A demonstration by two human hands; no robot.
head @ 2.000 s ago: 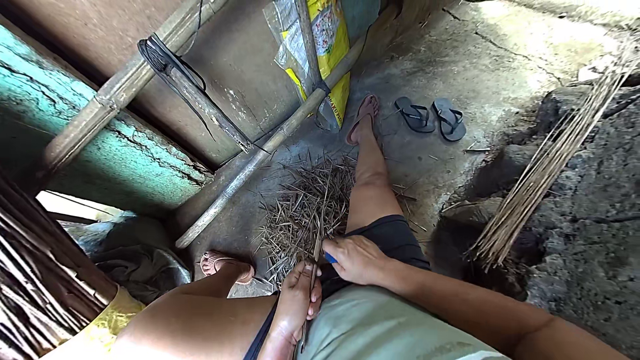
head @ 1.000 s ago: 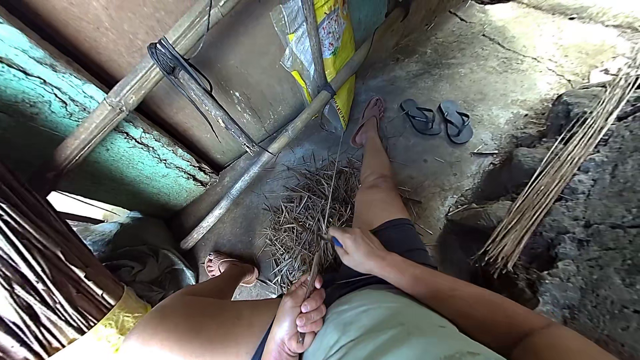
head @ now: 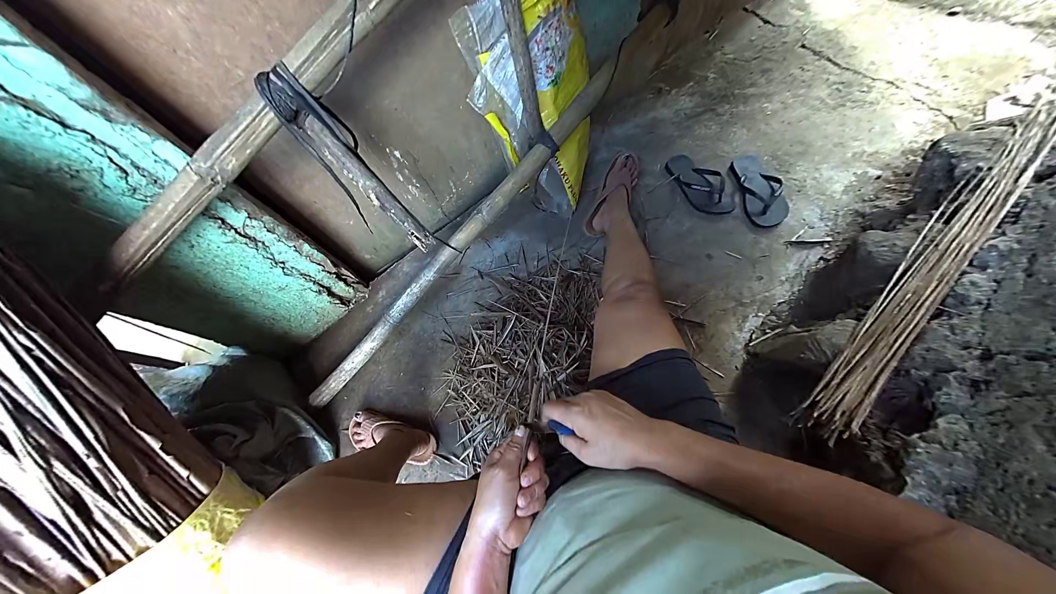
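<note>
My left hand is closed around a thin brown stick, a plant rib by its look, that points away over the floor. Just to its right, my right hand grips a tool with a blue handle; its working end is hidden beside the stick. Both hands are close together at my lap. Below the stick, between my legs, lies a pile of short dry brown scraps. A bundle of thin sticks rests on the rough stone ledge at the right.
Dark sticks stand in a yellow sack at lower left. Bamboo poles lean along the wall, by a yellow and white plastic sack. Black flip-flops lie on the concrete floor beside my sandaled foot. The stone ledge edges the right.
My right hand was farther out along the stick one second ago and is now back close beside my left hand. The left hand keeps its hold.
</note>
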